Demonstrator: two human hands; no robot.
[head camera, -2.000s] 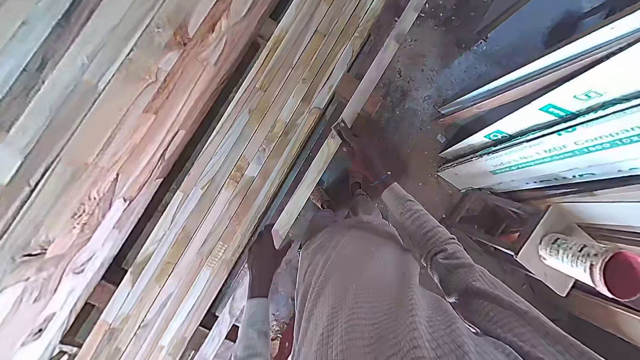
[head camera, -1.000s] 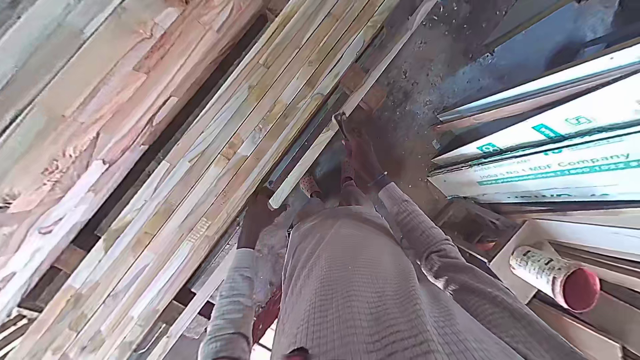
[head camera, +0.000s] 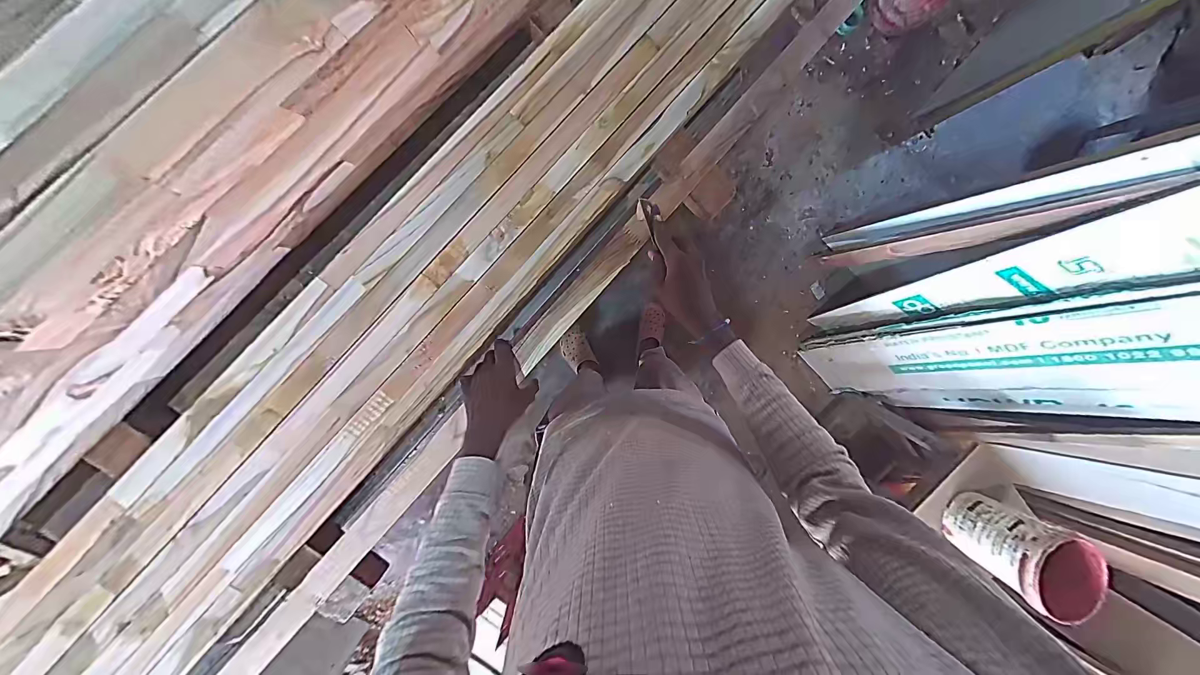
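Observation:
My left hand (head camera: 499, 392) is closed around the near end of a narrow wooden strip (head camera: 589, 292). That strip runs diagonally beside a row of long jointed wooden strips (head camera: 441, 272). Farther along it, my right hand (head camera: 684, 281) grips a small dark tool (head camera: 649, 223), whose end meets the strip; its exact kind cannot be told. Short wood blocks (head camera: 710, 190) lie just beyond the tool.
Wide boards (head camera: 150, 178) fill the left side. On the right are stacked panels with printed edges (head camera: 1022, 337) and a white cylindrical container with a pink end (head camera: 1069, 579). Debris dots the grey floor (head camera: 797, 159). My feet are below the strip.
The narrow strip my hands are on has turned from its pale edge to a broader, grained face and now lies closer to the row of strips. The view has shifted somewhat.

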